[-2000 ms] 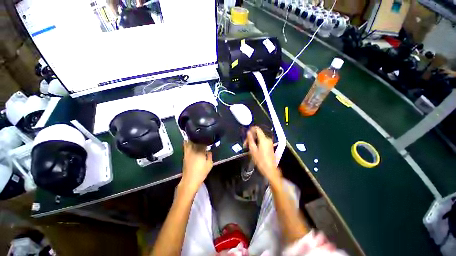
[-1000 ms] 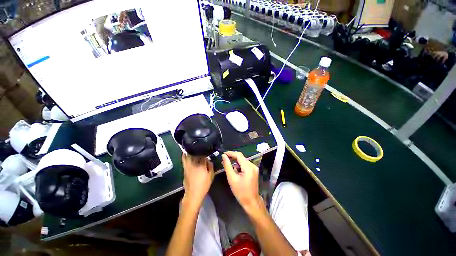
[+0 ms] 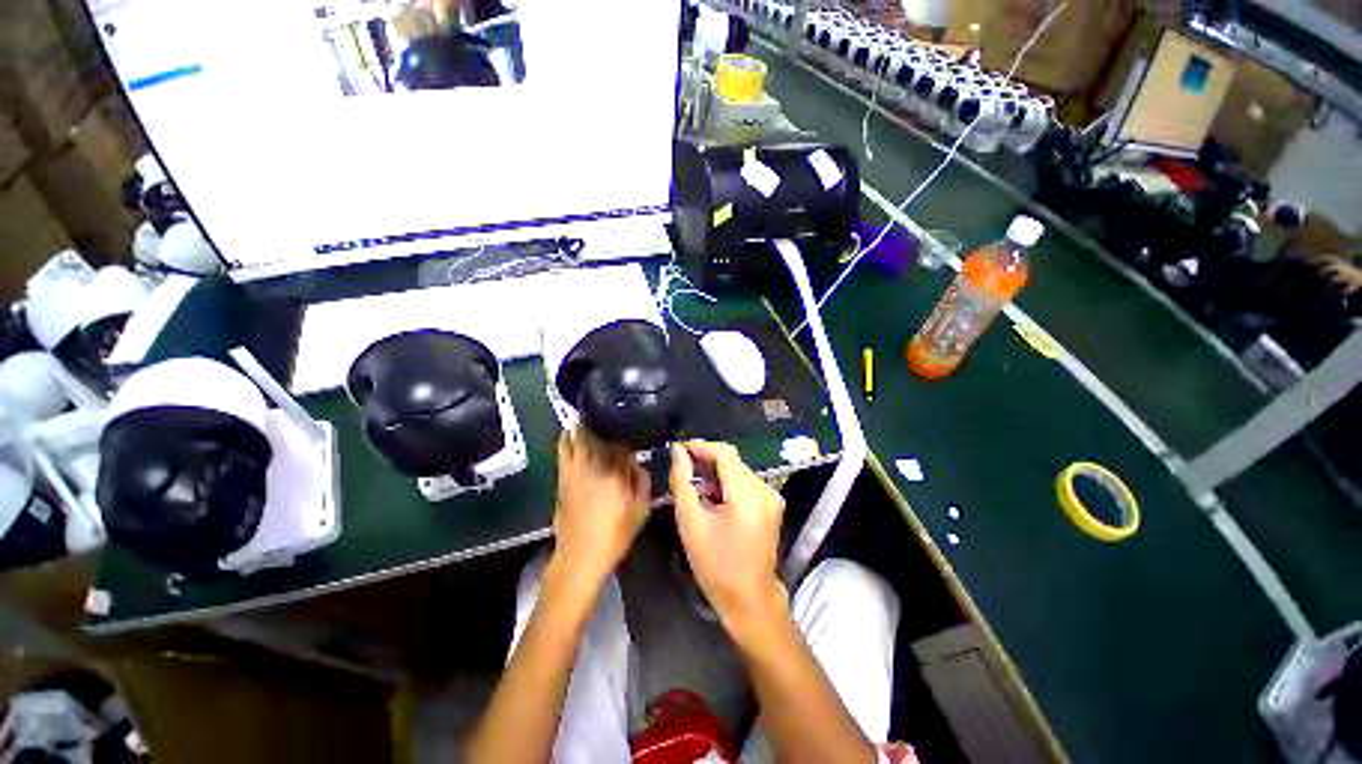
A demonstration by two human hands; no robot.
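A dome camera (image 3: pixel 623 384) with a black ball head and white bracket stands at the bench's front edge, below the monitor. My left hand (image 3: pixel 601 505) is at its lower front, with fingertips partly hidden beneath the ball; it appears to hold the camera there. My right hand (image 3: pixel 729 518) is at the camera's lower right, thumb and forefinger close together. A small dark thing shows at these fingertips, too small to name. The monitor (image 3: pixel 403 164) shows a small video window with a dark ball shape.
Two more dome cameras (image 3: pixel 429 403) (image 3: pixel 184 466) stand left. A white keyboard (image 3: pixel 351 343), mouse (image 3: pixel 734 361) and black cylindrical unit (image 3: pixel 766 209) lie behind. A white strap (image 3: pixel 823 343) crosses the bench edge. An orange bottle (image 3: pixel 968 306) and yellow tape roll (image 3: pixel 1098 502) are right.
My right hand has moved left from beside the strap to the camera's lower right. My left hand has stayed at the camera. The view has shifted slightly.
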